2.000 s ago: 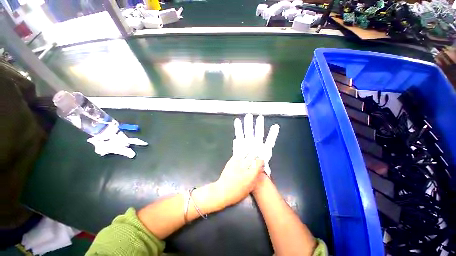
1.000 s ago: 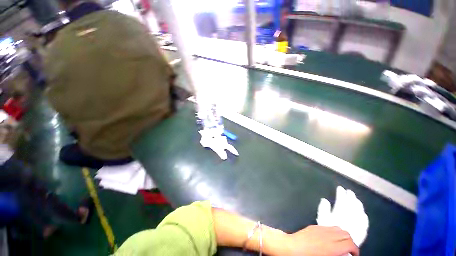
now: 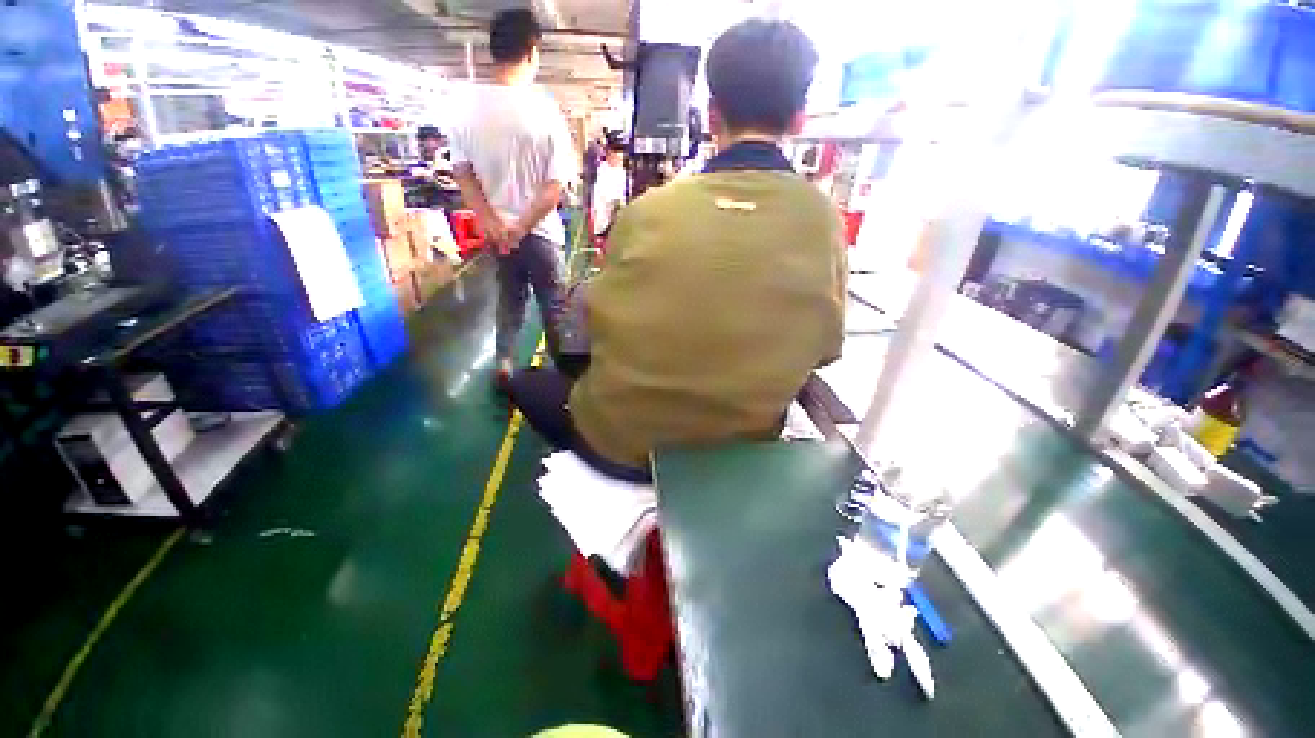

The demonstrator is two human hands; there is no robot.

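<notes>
Neither of my hands is in the picture. Only a small bit of my green sleeve [image 3: 581, 731] shows at the bottom edge. The dark green bench [image 3: 750, 577] runs away from me at the lower right. On it a white spare glove [image 3: 880, 613] lies flat and empty. A clear plastic bottle [image 3: 901, 531] is just beyond the glove. A short bright blue stick [image 3: 927, 614] lies beside the glove, near the white rail.
A person in an olive top [image 3: 714, 310] sits with their back to me on a red stool [image 3: 635, 620]. Another person [image 3: 516, 173] stands in the aisle. Blue crates [image 3: 253, 260] are stacked at left. The conveyor belt [image 3: 1082, 577] lies beyond the white rail [image 3: 1017, 634].
The view has swung left and up, to the aisle. My hands, seen together on the bench before, have left the picture. The blue bin is out of view too.
</notes>
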